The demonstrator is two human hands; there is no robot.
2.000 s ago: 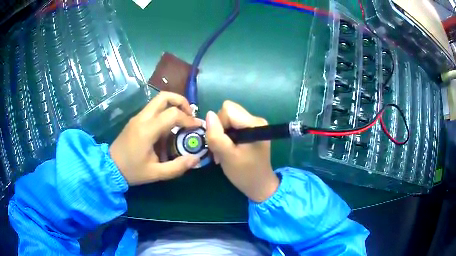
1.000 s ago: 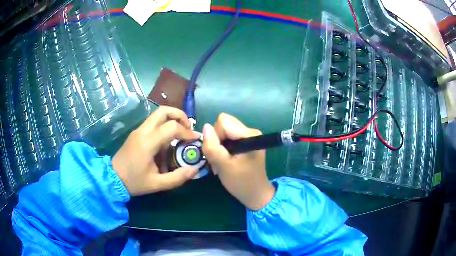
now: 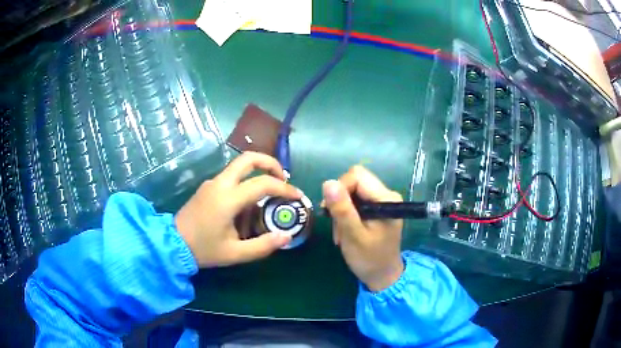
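Note:
A small round driver [image 3: 284, 217] with a black rim, pale ring and green-yellow centre sits on top of the squat silver fixture [image 3: 297, 239]. My left hand [image 3: 228, 212] grips the fixture, thumb at the near side and fingers at the far side. A blue-violet cable [image 3: 307, 90] joins its far side through a small silver connector [image 3: 285, 175]. My right hand [image 3: 366, 224] holds a black probe pen [image 3: 395, 210] almost level, its tip just right of the fixture, apparently apart from the driver. Red and black leads [image 3: 487, 219] run from the pen's rear.
A clear tray [image 3: 446, 146] at right holds rows of dark parts. A clear ribbed tray [image 3: 184, 158] stands at left. A brown square pad [image 3: 259, 129] lies beyond the fixture. Pale paper slips [image 3: 276, 15] lie at the far side. Stacked trays [image 3: 545, 58] stand far right.
My right hand and the pen have moved right, away from the driver, whose pale ring now shows more fully. My left hand keeps its grip. The whole view has shifted slightly.

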